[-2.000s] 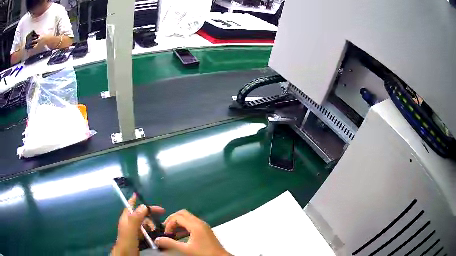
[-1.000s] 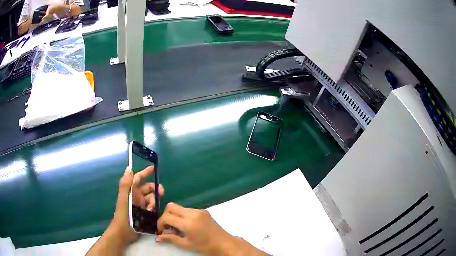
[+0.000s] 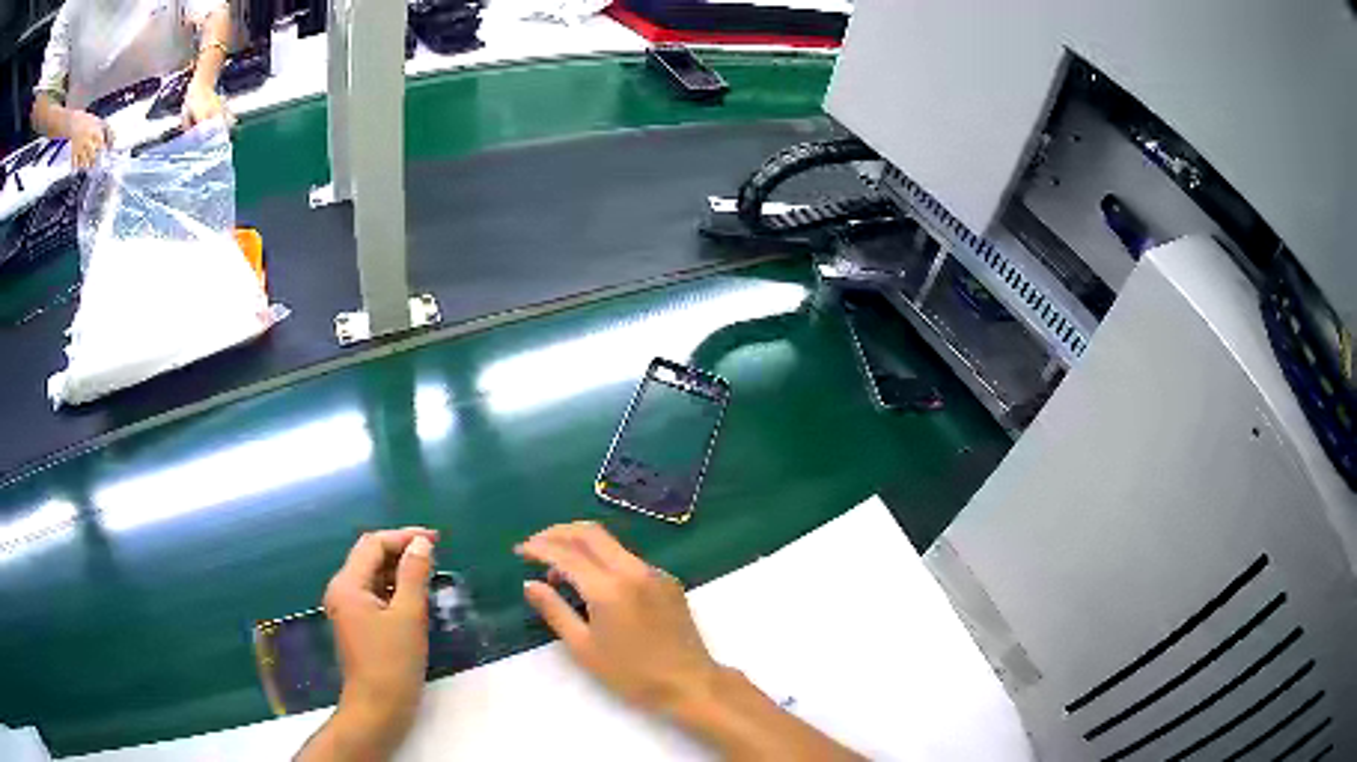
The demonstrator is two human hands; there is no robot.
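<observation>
My left hand (image 3: 383, 613) is over a dark phone frame (image 3: 302, 663) with an orange-yellow edge, lying low on the green belt. The hand covers the frame's middle, and its far end is blurred. My left thumb and fingertips are close together; whether they pinch something small cannot be seen. My right hand (image 3: 622, 607) is to the right, above the edge of the white sheet, fingers apart, with nothing visible in it. A second phone frame (image 3: 665, 442) with a see-through centre and orange corners lies on the belt beyond my hands.
Another phone frame (image 3: 890, 354) lies by the grey machine (image 3: 1176, 447) at right. A white sheet (image 3: 848, 625) is under my right forearm. Beyond are a post (image 3: 375, 179), a drag chain (image 3: 811, 179), and a plastic bag (image 3: 156, 298) touched by a person's hands. One phone (image 3: 686, 72) lies far off.
The upright phone frame is out of my left hand's grip, and one now lies low on the belt. My right hand has lifted away. More frames show on the belt; the other person's hands reached the bag.
</observation>
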